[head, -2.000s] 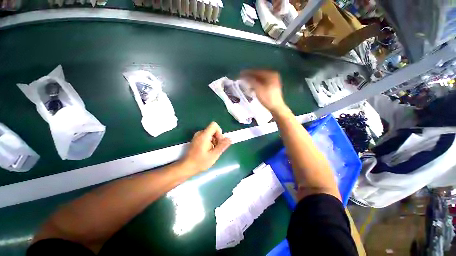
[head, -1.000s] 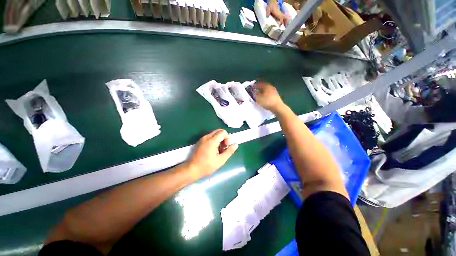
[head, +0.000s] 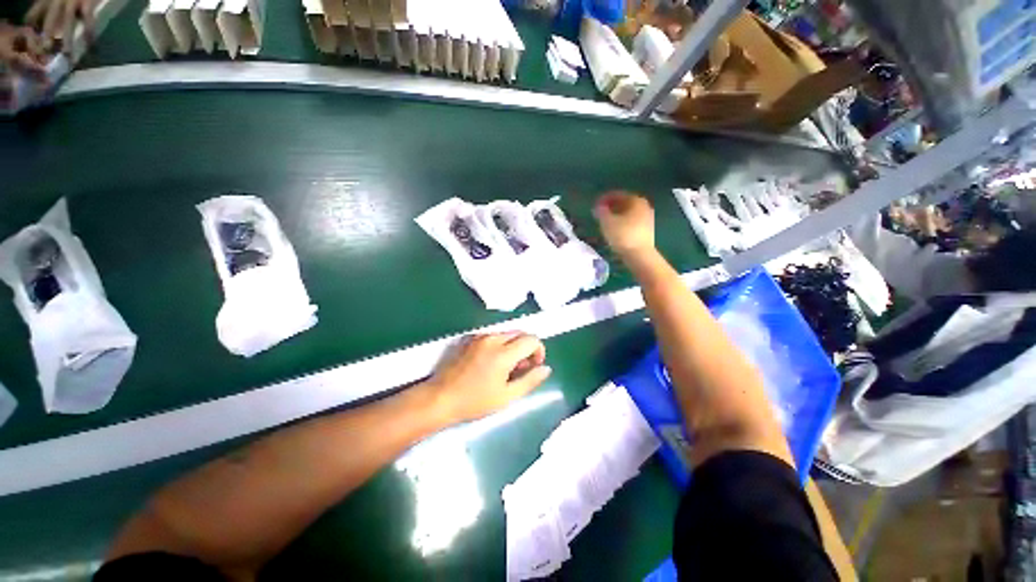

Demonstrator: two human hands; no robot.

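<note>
Three white wrapped products point(head: 517, 256) with dark coils at their far ends lie side by side on the green conveyor belt point(head: 364, 148). My right hand point(head: 627, 222) is above the belt just right of them, fingers bent together; I cannot tell whether it holds anything small. My left hand point(head: 496, 373) rests on the pale guide rail point(head: 341, 387), fingers curled; its fingertips are partly hidden and I cannot tell if something is in them. A blue bin point(head: 812, 375) with shiny clear contents is partly covered by my right forearm.
More wrapped products point(head: 259, 279) lie at left, others point(head: 727, 216) at right beyond my right hand. White papers point(head: 568, 489) lie fanned on the near bench. Upright box inserts point(head: 432, 40) and an open carton point(head: 773, 68) stand on the far side. A person in white and navy is at right.
The products on the belt have moved left. My right hand has come off the rightmost of the three and moved slightly right. My left hand has shifted slightly down.
</note>
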